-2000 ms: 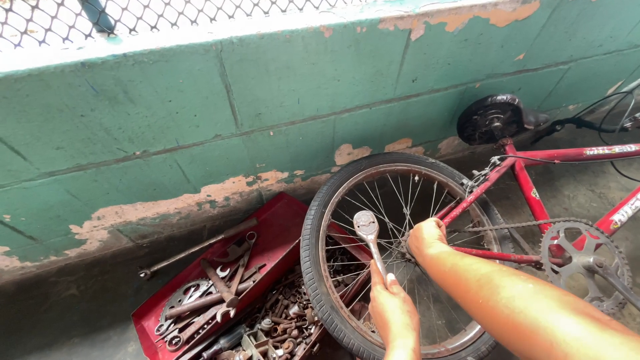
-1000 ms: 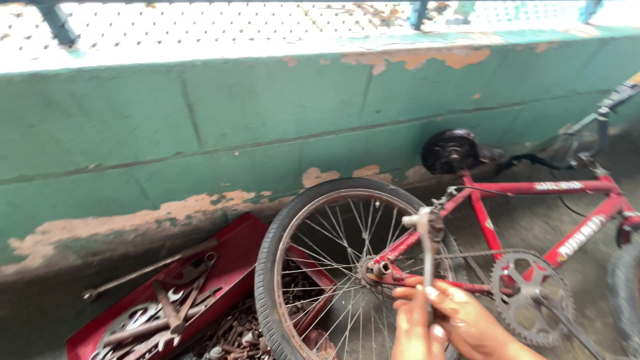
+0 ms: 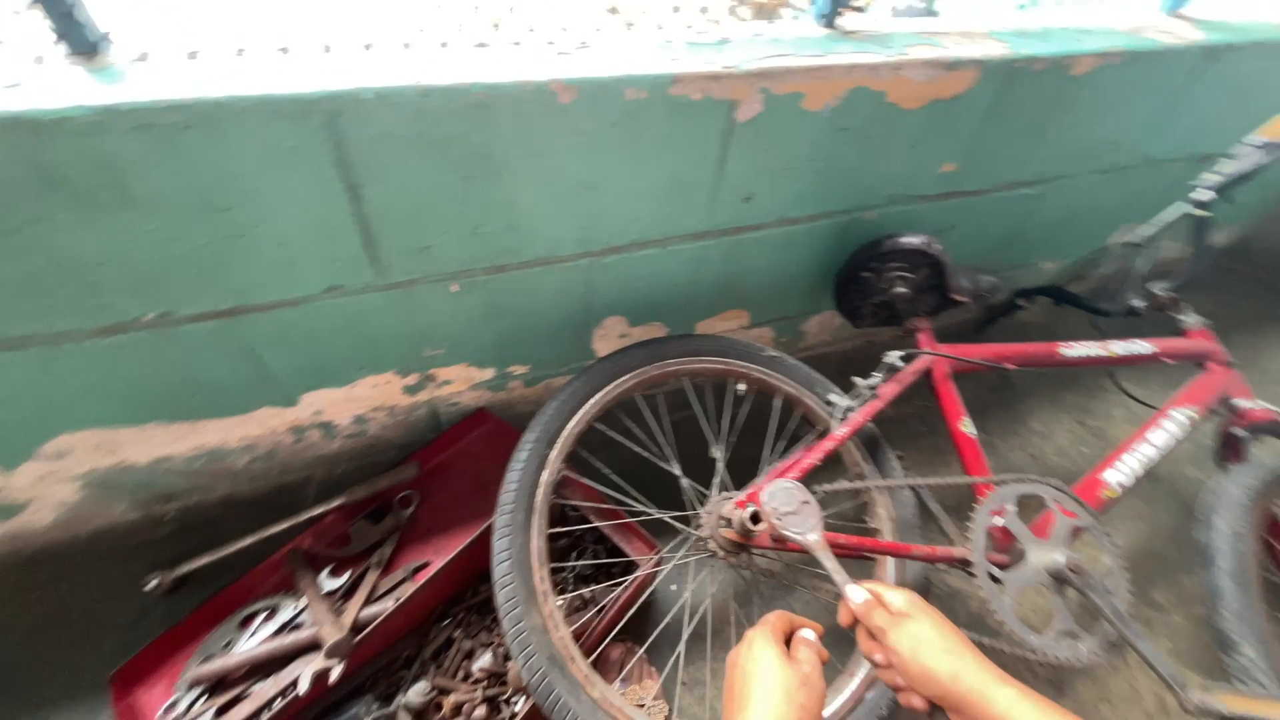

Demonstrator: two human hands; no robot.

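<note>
My right hand grips the handle of a metal ratchet wrench, whose round head lies in front of the red bicycle frame near the rear axle. Just to its left is my left hand, fingers curled in front of the rear wheel's lower spokes; whether it holds anything is hidden. The rear wheel has a black tire and rusty rim. A socket or large nut shows at the axle end. To the right are the chain and the chainring with its crank.
A red metal toolbox with wrenches and many rusty bolts stands left of the wheel. A long bar lies across its back edge. Behind runs a green wall with peeling paint; the black saddle is beside it.
My right hand has left the axle area and now grips the ratchet handle. The ratchet, upright in my left hand two seconds ago, has swung down to the axle.
</note>
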